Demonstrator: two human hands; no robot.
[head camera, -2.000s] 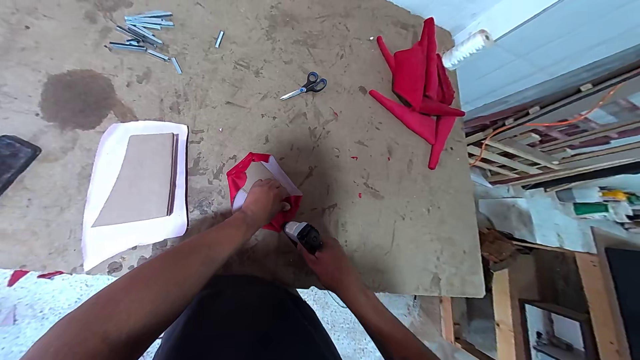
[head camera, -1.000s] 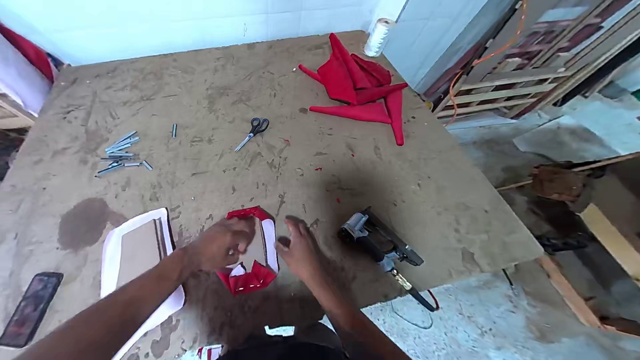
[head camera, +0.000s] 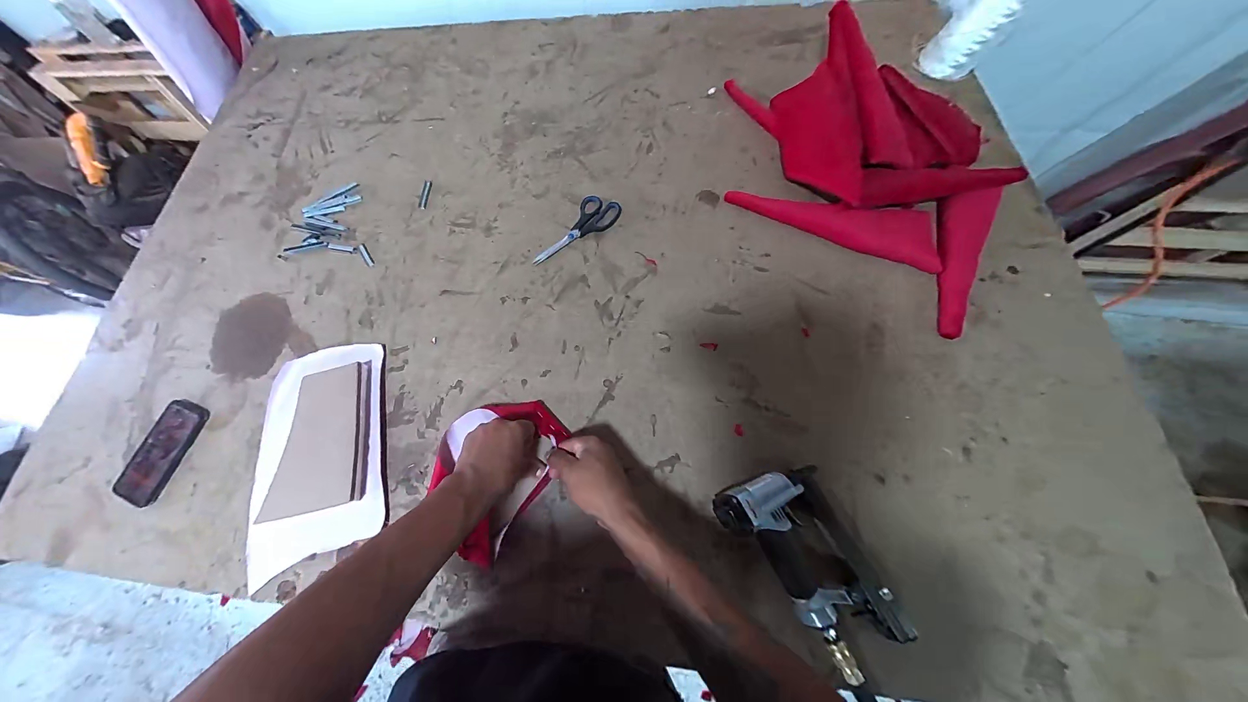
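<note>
A small panel wrapped in red fabric (head camera: 478, 541) with white padding lies near the table's front edge. Both hands are on it: my left hand (head camera: 499, 453) presses over its upper part, and my right hand (head camera: 590, 475) pinches the fabric at its right edge. Fingertips of the two hands nearly meet there. To the right, a pneumatic staple gun (head camera: 795, 546) rests on its side, touched by neither hand. Left of the panel lie a shaped board (head camera: 312, 448) and white padding (head camera: 317, 541) beneath it. Black-handled scissors (head camera: 579, 228) lie farther back.
Staple strips (head camera: 327, 219) lie at the back left, and a smartphone (head camera: 162, 452) near the left edge. Several red upholstered pieces (head camera: 858, 146) are piled at the back right, beside a white roll (head camera: 970, 37). Small red scraps dot the table (head camera: 604, 322).
The staple gun, in my right hand two seconds ago, now lies on the table. My hands, apart one second ago, have come together at the red panel's edge. The view has shifted.
</note>
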